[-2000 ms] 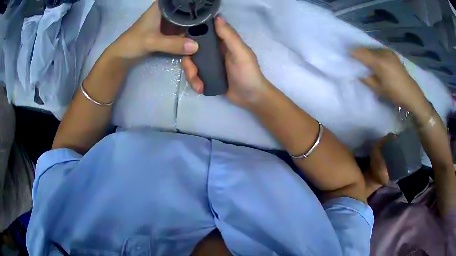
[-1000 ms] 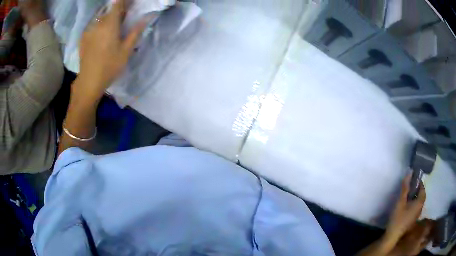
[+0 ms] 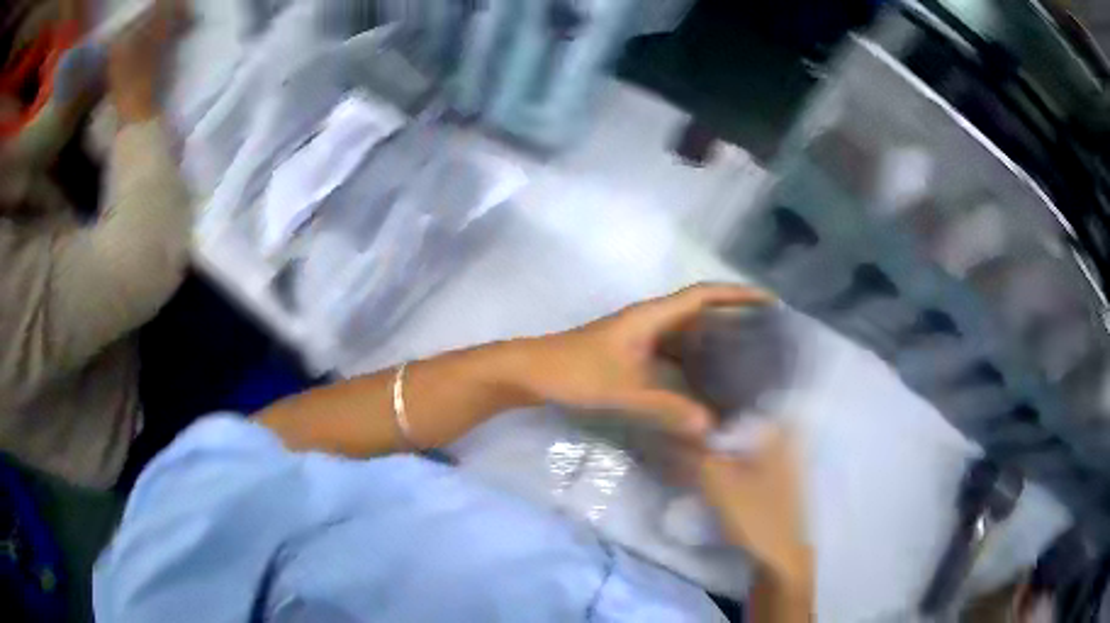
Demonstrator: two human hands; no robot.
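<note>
A dark grey handheld fan (image 3: 736, 357) is between my two hands over the white table cover, its round head toward the boxes; its handle is hidden. My left hand (image 3: 621, 365), with a bracelet at the wrist, curves round the fan head. My right hand (image 3: 757, 493) is blurred and closed on the fan just below the head. White translucent sleeves (image 3: 365, 231), some with grey showing through, lie in a pile at the left of the table.
Grey-blue boxes with dark fan pictures (image 3: 870, 282) stand in a row along the far right edge. Another dark fan (image 3: 974, 529) is at the lower right, near part of a person's hand. A person in a beige sleeve (image 3: 152, 243) sits at the left. Shiny tape (image 3: 590, 477) marks the cover.
The view has turned. My left hand has left the sleeves and moved onto the fan. My right hand has brought the fan in from the far right.
</note>
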